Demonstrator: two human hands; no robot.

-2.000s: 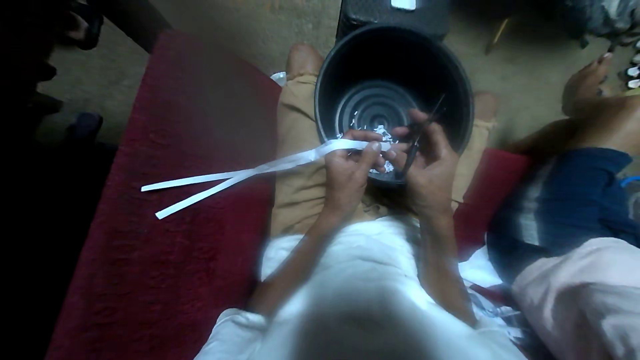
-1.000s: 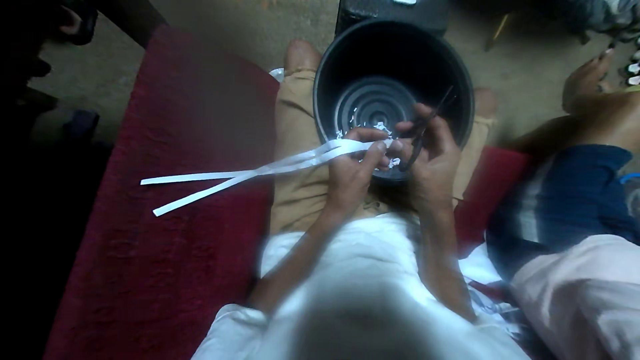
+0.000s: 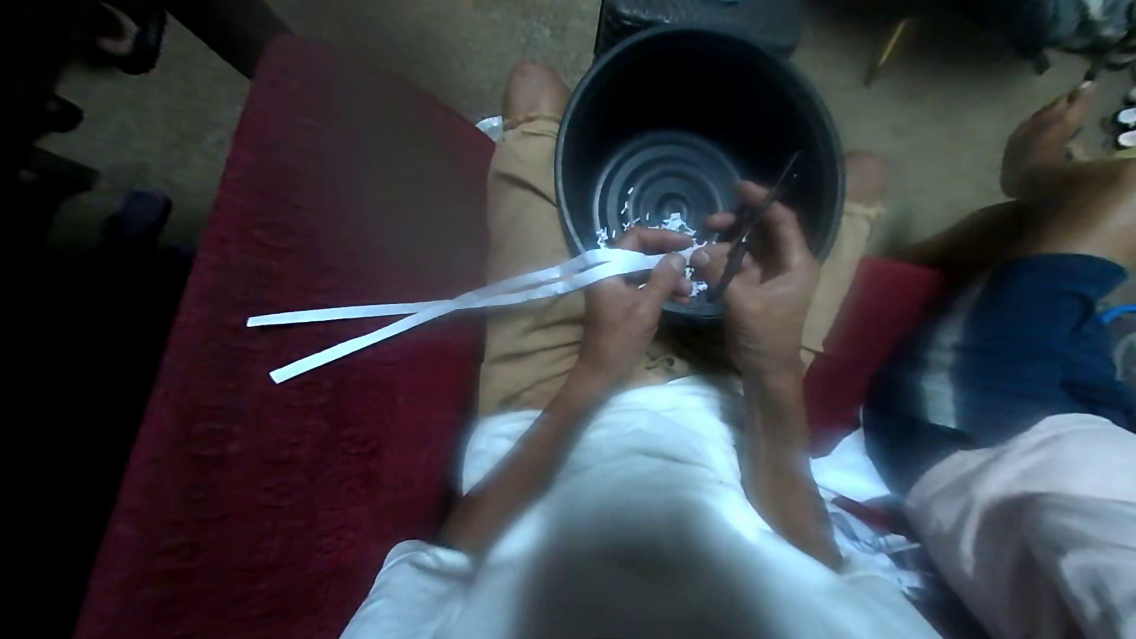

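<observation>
Two long white strips (image 3: 532, 282), which look like paper, are pinched near their right ends by my left hand (image 3: 635, 288); their free ends spread apart over the red fabric to the left. My right hand (image 3: 768, 257) holds a dark slender tool (image 3: 750, 231), probably scissors, slanting up to the right. Its thumb and fingertip meet the strip ends beside my left fingertips. Both hands are over the near rim of a black bucket (image 3: 568, 191) between my legs. Small white scraps (image 3: 676, 222) lie on the bucket's bottom.
A red fabric-covered seat (image 3: 311, 426) extends at my left. At the right sits another person (image 3: 1012, 355) in dark blue shorts, close to my arm. White material (image 3: 852, 470) lies between us. Beyond the bucket is a dark box-like object (image 3: 710, 19) on the floor.
</observation>
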